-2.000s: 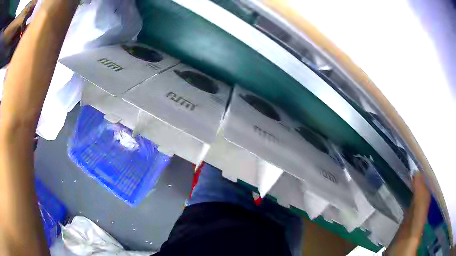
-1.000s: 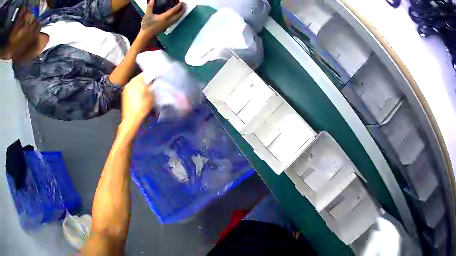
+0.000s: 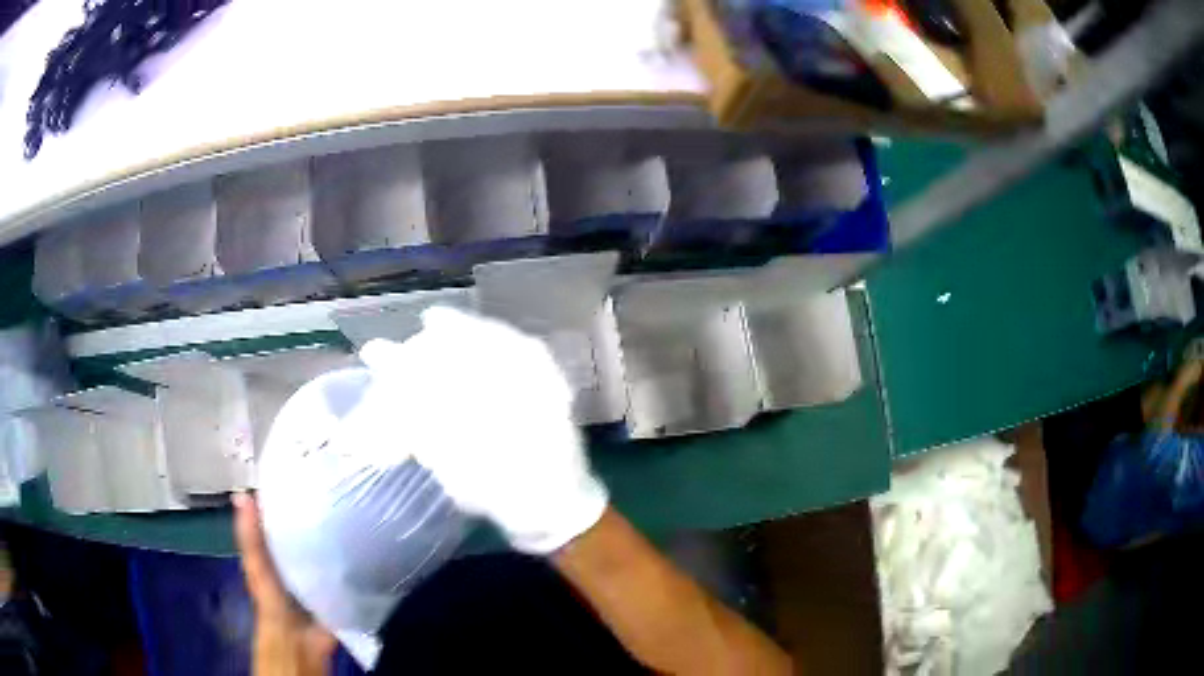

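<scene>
A rounded unit in a cloudy white bag (image 3: 350, 508) is held close in front of me at the lower left centre. My left hand (image 3: 275, 601), bare, supports it from the lower left; only part of that hand shows. My right hand (image 3: 482, 429), in a white glove, grips the bag's upper right side; its fingertips are hard to tell from the bag. Open white gift boxes (image 3: 684, 370) stand in a row on the green bench just beyond, partly hidden by the glove and the bag.
A second row of open boxes (image 3: 482, 192) stands below the white shelf (image 3: 436, 60). Black cables (image 3: 99, 60) lie on the shelf at upper left. A brown parts carton (image 3: 753, 86) is at top right. A floor carton with white pieces (image 3: 964, 561) is at lower right.
The view has swung to the right. My left hand's bagged item, out to the left before, is replaced in view by a bagged unit close to my body, held in both hands.
</scene>
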